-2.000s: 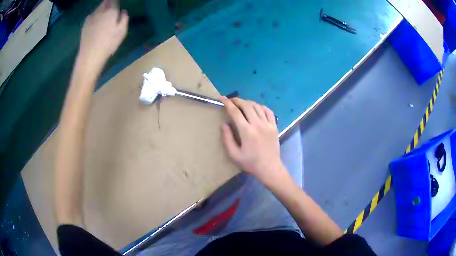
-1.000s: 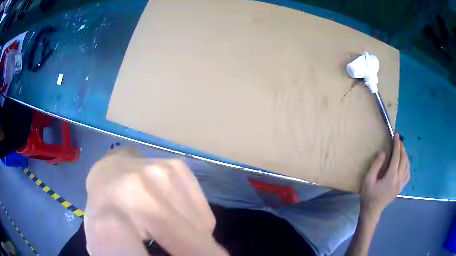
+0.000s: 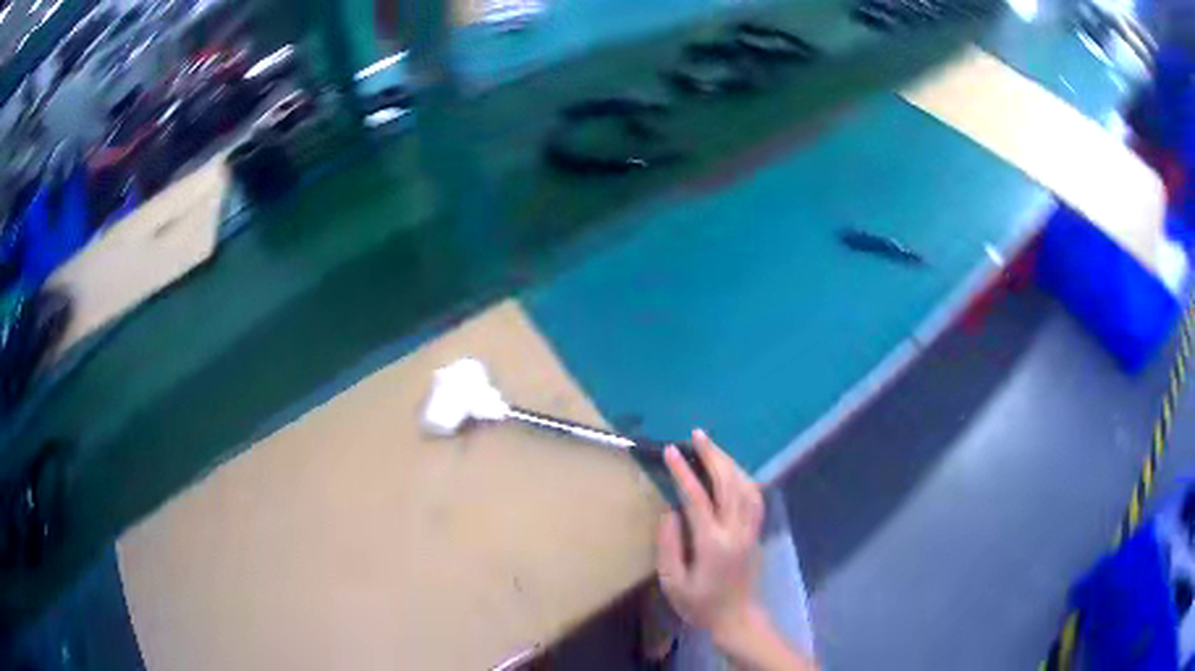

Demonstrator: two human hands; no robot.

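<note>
The padded hammer has a white wrapped head and a straight silver shaft. Its head lies on the tan cardboard work sheet, near the sheet's far right part. My right hand is around the black grip at the shaft's near end, by the right edge of the cardboard. My left hand is out of the picture. No headphone frame lies on the cardboard that I can see. The picture is blurred.
Dark headphone frames lie at the bench's far side. A slim dark tool lies on the green-blue mat. Blue bins stand at the right. Another cardboard sheet is at the far left, beside blurred dark clutter.
The view has swung to the right and up, showing the bench's far side and right floor. My left hand has left the picture. My right hand still holds the hammer grip, its head resting on the cardboard.
</note>
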